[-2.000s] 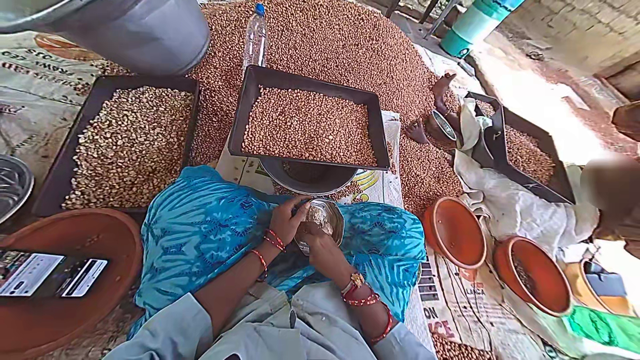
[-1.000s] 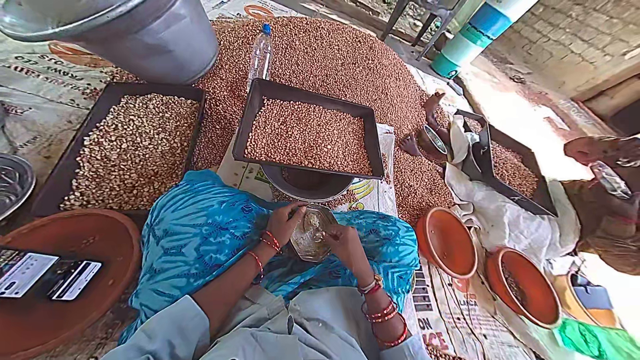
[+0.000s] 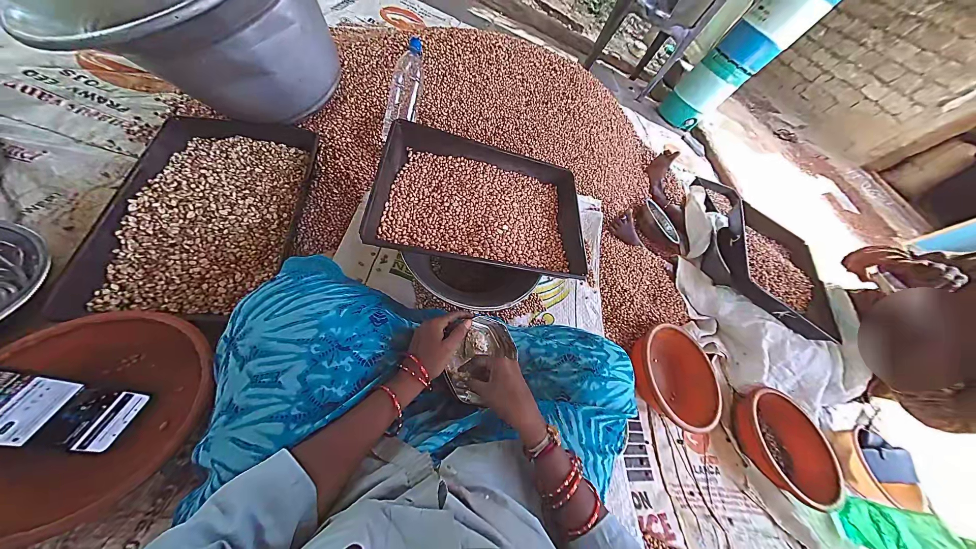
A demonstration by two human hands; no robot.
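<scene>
A small metal dish point(image 3: 499, 335) with pale contents rests over my lap on blue patterned cloth. Its upper left rim is gripped by my left hand point(image 3: 442, 343). My right hand point(image 3: 499, 385) reaches over the dish, fingertips down inside it; whether they pinch anything is hidden. Just beyond stands a dark rectangular tray point(image 3: 579, 229) of reddish-brown nuts or seeds, tilted over a round metal basin point(image 3: 465, 286). To the left lies another dark tray point(image 3: 309, 152) holding paler, broken-looking pieces. A large heap of the reddish-brown nuts or seeds point(image 3: 518, 91) spreads behind.
A grey bucket point(image 3: 229, 61) and a plastic bottle point(image 3: 404, 88) stand behind the trays. At left, a wide brown basin point(image 3: 183, 358) holds two phone-like devices. Orange bowls point(image 3: 679, 377) sit at right. Another person point(image 3: 911, 358) is at the right edge, beside a further dark tray point(image 3: 789, 252).
My right hand, at the dish's right edge one second ago, has moved left and in over the dish. My left hand still holds the rim. The person at right has leaned further into view.
</scene>
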